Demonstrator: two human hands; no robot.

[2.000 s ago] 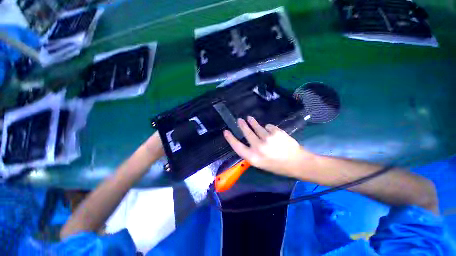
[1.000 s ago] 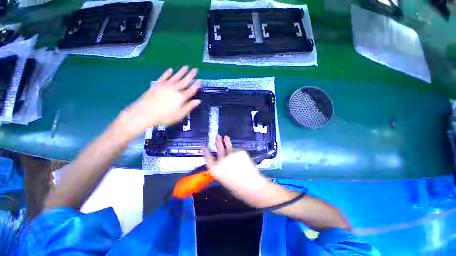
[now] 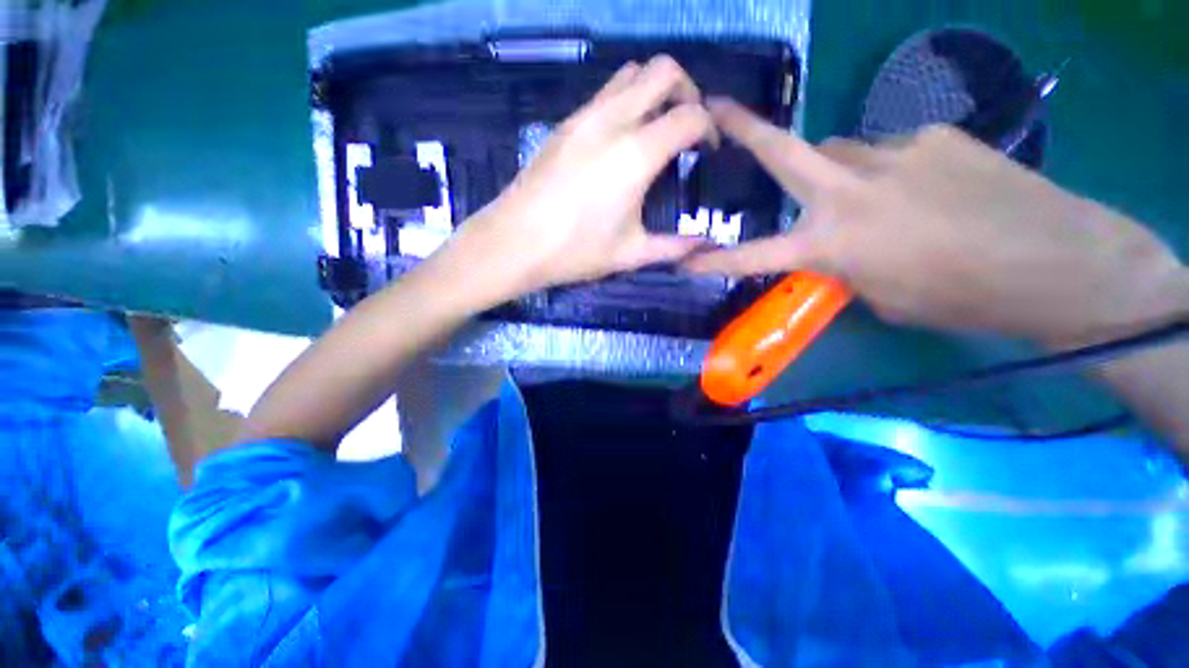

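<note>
A black plastic housing (image 3: 496, 170) lies on a silvery protective sheet (image 3: 561, 346) in front of me. White angular areas show on its left and right parts. My left hand (image 3: 606, 183) is over its right half, fingers bent. My right hand (image 3: 900, 222) comes from the right, and its fingertips meet my left fingertips above the housing. Whether a small part is between them cannot be told. An electric screwdriver (image 3: 776, 337) with an orange body is tucked in my right palm; its thin bit sticks out near the round perforated dish (image 3: 926, 91).
The green bench surface (image 3: 196, 196) surrounds the sheet. Part of another housing and its wrap (image 3: 59, 118) is at the left edge. The black tool cord (image 3: 965, 381) runs under my right wrist to the right. Blue smock sleeves are below.
The view has moved closer to the housing. My left hand has moved right from the housing's left side, and my right hand has risen to meet it. The screwdriver has moved with my right hand.
</note>
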